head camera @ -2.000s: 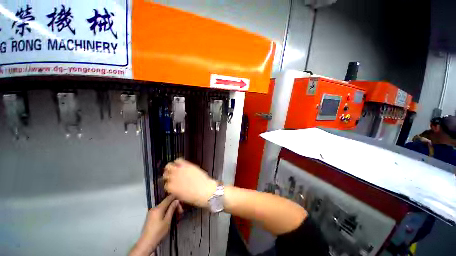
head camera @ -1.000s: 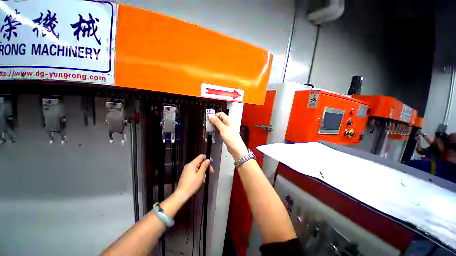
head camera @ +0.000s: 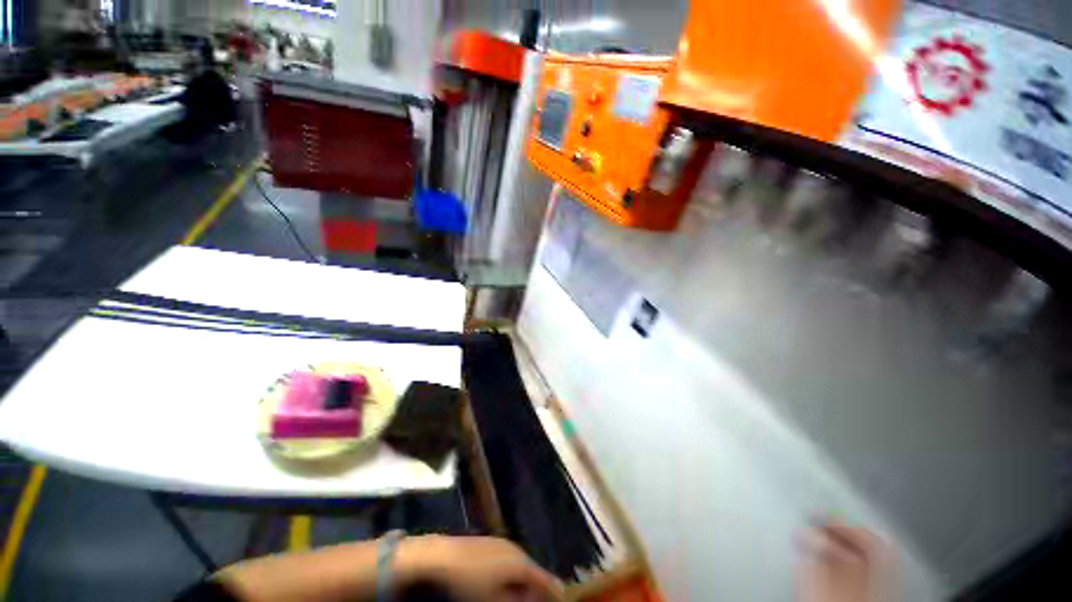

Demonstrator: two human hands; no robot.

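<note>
Black straps lie in the long wooden strap tray at lower centre. My left hand is at the bottom edge, beside the near end of the tray; its fingers are cut off, so I cannot tell if it holds anything. My right hand is a blur at the lower right, before the pale machine panel; its fingers and any hold are unclear. A magenta box sits on a cream round base. More dark straps lie across the white table.
A dark pad lies right of the round base. The orange machine hood hangs at upper right with blurred clips below it. An orange control box stands behind the tray. A dark red machine stands beyond the table; a dark figure is far left.
The view has swung left from the clips to the table and tray. Both hands have left the rightmost clip, where they were with a black strap, and are now low and apart.
</note>
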